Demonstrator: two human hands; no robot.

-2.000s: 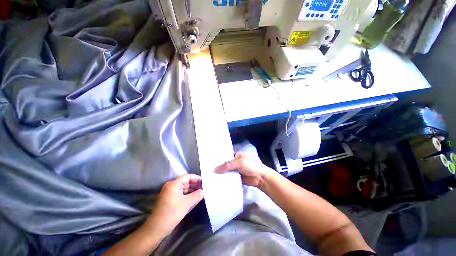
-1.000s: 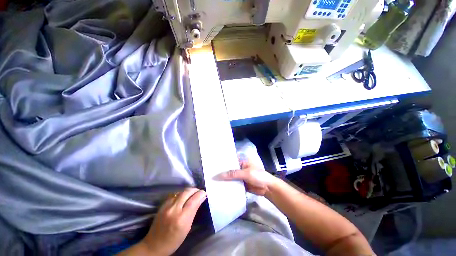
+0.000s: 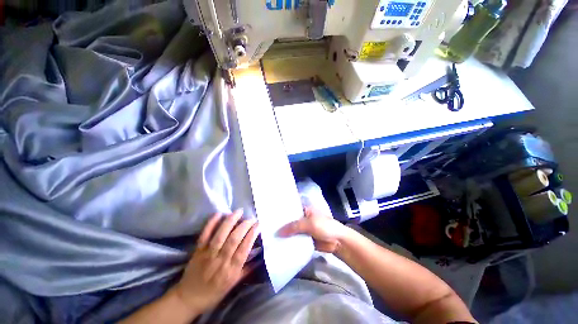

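A flat white heading tape (image 3: 269, 158) runs from the presser foot (image 3: 230, 77) down to my lap, along the edge of the shiny grey curtain fabric (image 3: 127, 183). My right hand (image 3: 317, 230) grips the tape's right edge, thumb on top, fingers hidden beneath. My left hand (image 3: 218, 256) lies palm down on the fabric, fingers slightly spread, fingertips beside the tape's left edge. The white sewing machine (image 3: 374, 57) stands above, its lamp lighting the needle area.
Black-handled scissors (image 3: 449, 96) and small tools (image 3: 327, 97) lie on the white, blue-edged table (image 3: 405, 131). A green bottle (image 3: 474, 30) stands at right rear. A white roll (image 3: 380, 176) sits on a frame below. Thread cones (image 3: 532, 183) are in a dark bin.
My left hand has gone from curled at the tape's edge to lying flatter on the fabric with its fingers spread. My right hand keeps its grip on the tape. The view has shifted slightly.
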